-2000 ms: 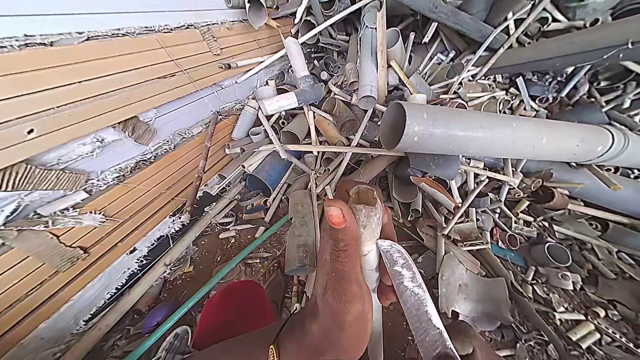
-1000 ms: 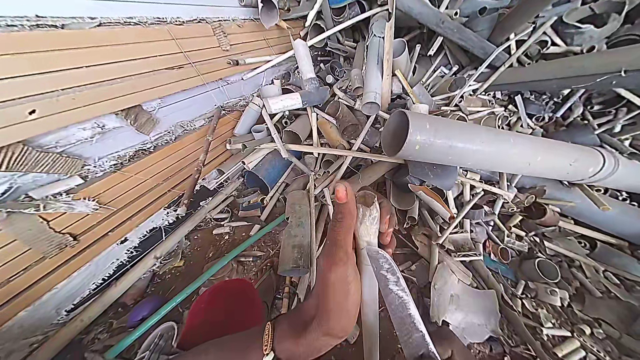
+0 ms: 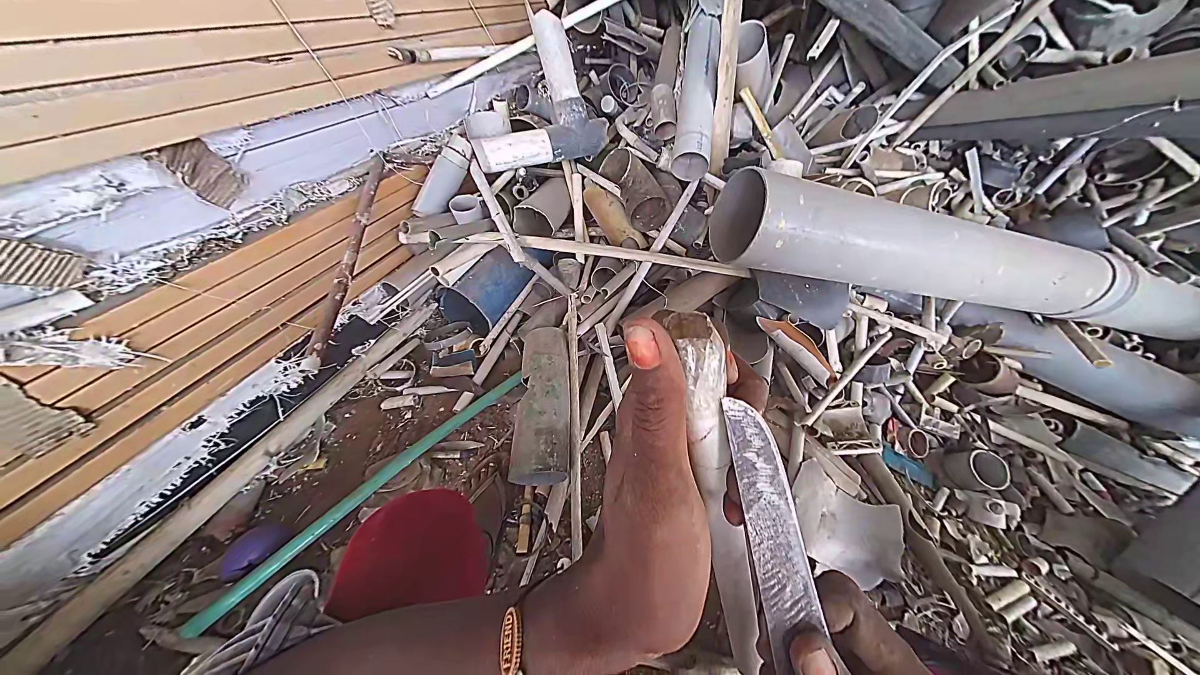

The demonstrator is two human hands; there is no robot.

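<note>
My left hand [image 3: 656, 487] is wrapped around a pale plastic pipe [image 3: 714, 469], its thumb lying along the near side and fingertips showing on the far side. The pipe points away from me; its top end is brownish, with a whitish, rough band just below. From the bottom right, my right hand [image 3: 848, 628] grips a broad knife [image 3: 764, 497] with a scratched steel blade. The blade lies along the pipe's right side, its rounded tip near the whitish band. The knife's handle is mostly hidden by my fingers and the frame's edge.
Heaped scrap pipes surround my hands, a large grey pipe [image 3: 900, 244] lying across the right. Brown slatted panels [image 3: 253, 272] line the left. A green rod [image 3: 356, 502] slants over the soil beside a red object [image 3: 412, 544]. A short grey pipe [image 3: 541, 403] lies left of my thumb.
Against the pipe, the knife blade sat slightly higher two seconds ago, its tip near the whitish band's top; it is now a little lower. My left hand keeps its hold.
</note>
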